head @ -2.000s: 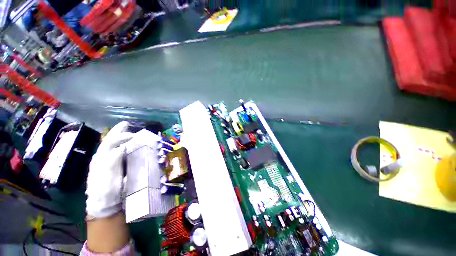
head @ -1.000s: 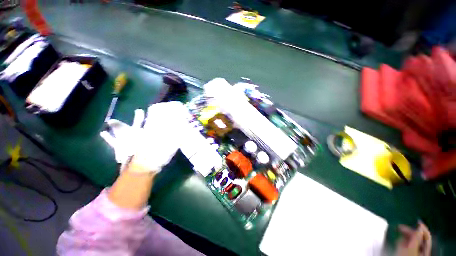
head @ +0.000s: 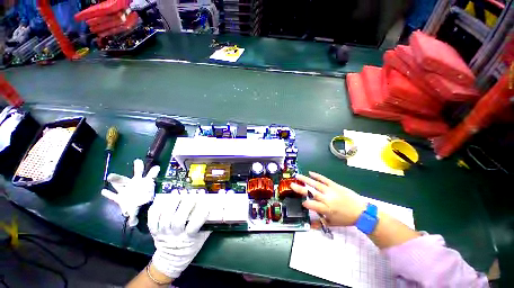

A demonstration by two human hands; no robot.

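The green power board [head: 293, 226] lies component side up in front of me, its long sides running left to right. White heatsinks [head: 228, 149] run along its back and front left; two copper-orange chokes [head: 260, 188] sit right of centre. My left hand [head: 179, 228], in a white glove, grips the front-left heatsink and board edge; its thumb is partly hidden. My bare right hand [head: 332, 199], with a blue wrist strap, has its fingertips at the right choke and a thin pen [head: 323, 220] between its fingers. White paper sheets [head: 344, 256] lie under the right wrist.
A loose white glove [head: 132, 188], screwdriver [head: 110, 147] and black scanner [head: 159, 140] lie left of the board. A black bin [head: 76, 149] is farther left. A tape roll [head: 342, 147], round yellow item [head: 401, 154] and red foam pads [head: 414, 84] are at right.
The board appears turned from slanting to nearly square before me, as the view also shifted. My left hand has come onto its front-left edge. My right hand has moved from the papers' far side to the board.
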